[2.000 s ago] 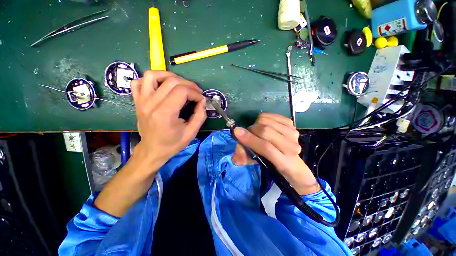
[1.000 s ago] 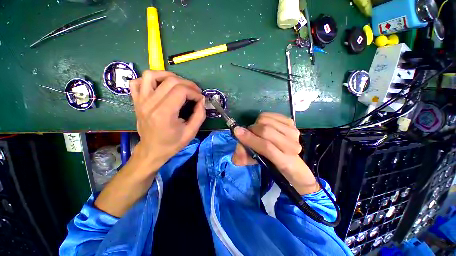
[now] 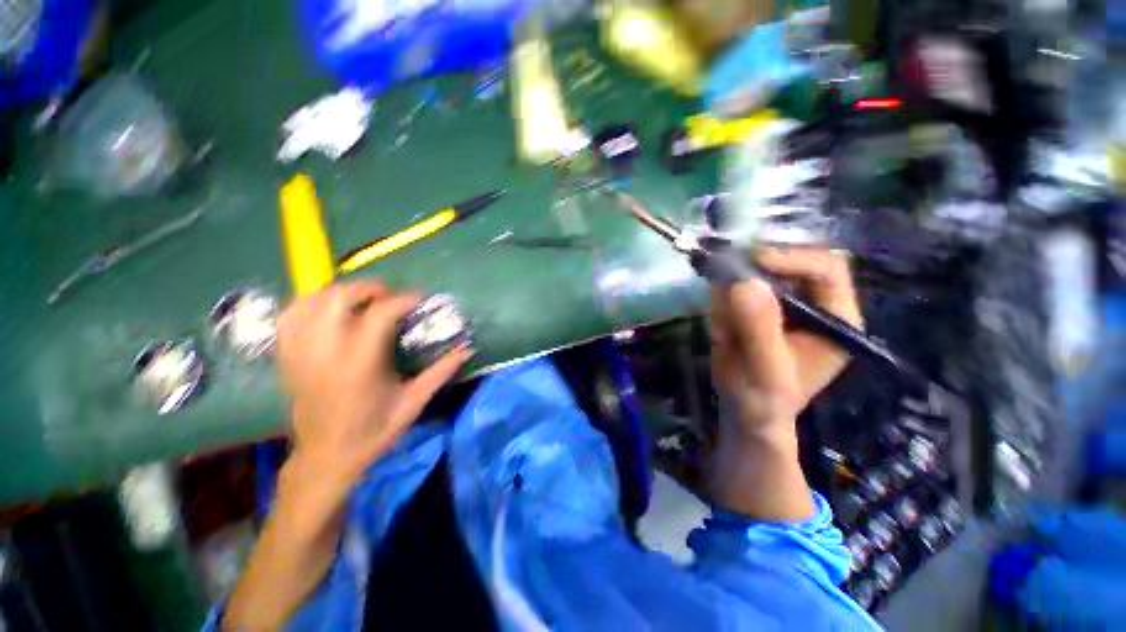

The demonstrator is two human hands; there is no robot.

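Note:
The frame is motion-blurred. My right hand [image 3: 780, 324] holds the soldering iron [image 3: 840, 331] off to the right, its metal barrel pointing up and left, away from the modules. My left hand [image 3: 346, 370] is at the table's front edge with thumb and fingers spread beside a round module [image 3: 436, 326]; blur hides whether it touches it. The yellow screwdriver handle [image 3: 305, 235] stands out just above my left fingers; whether they touch it is unclear. Two more round modules, one [image 3: 246, 321] nearer my left hand and one [image 3: 169, 374] farther left, lie on the green top.
A yellow-and-black stick [image 3: 401, 240] and dark tweezers [image 3: 543, 242] lie beyond the modules. Other tweezers [image 3: 124, 253] lie at left. A white tissue [image 3: 325, 125], blue bin [image 3: 414, 37] and clear cup [image 3: 121, 138] are farther back. A light blue bottle [image 3: 751, 68] and black trays are at right.
The view has swung and shows more of the table's back. My right hand has moved the iron away from the module to the right. My left hand's fingers have opened from their pinch.

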